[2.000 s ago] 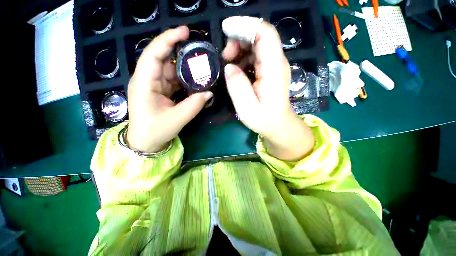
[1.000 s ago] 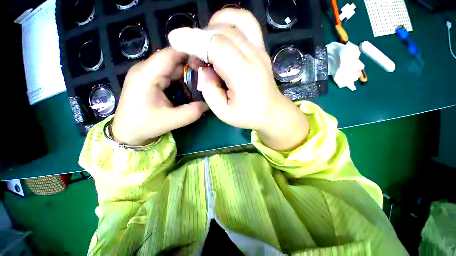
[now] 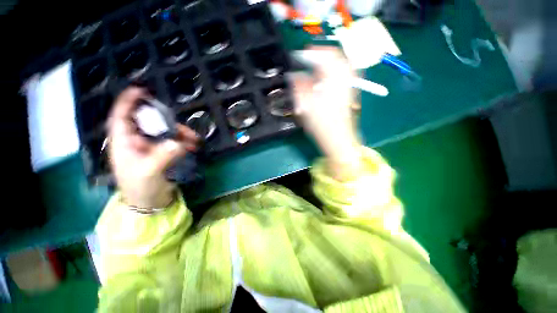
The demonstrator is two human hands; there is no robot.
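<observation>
My left hand (image 3: pixel 143 156) holds a round watch body (image 3: pixel 152 120) over the left part of the black compartment tray (image 3: pixel 269 136); its face shows bright white. My right hand (image 3: pixel 324 92) is blurred, at the tray's right edge, with a pale patch at its fingertips. Whether it holds anything cannot be told. Round units (image 3: pixel 242 114) sit in the tray's square pockets. The white wipe is not clearly visible.
A white paper sheet (image 3: pixel 54 116) lies left of the tray. To the right lie a pale square pad (image 3: pixel 370 44), a white stick (image 3: pixel 374 87), a blue tool (image 3: pixel 399 65) and a white cable (image 3: pixel 465 55). Orange-handled tools (image 3: pixel 313 24) are at the top.
The view has shifted and turned. My hands have parted: the left holds the watch body at the left, and the right has moved off it to the tray's right edge.
</observation>
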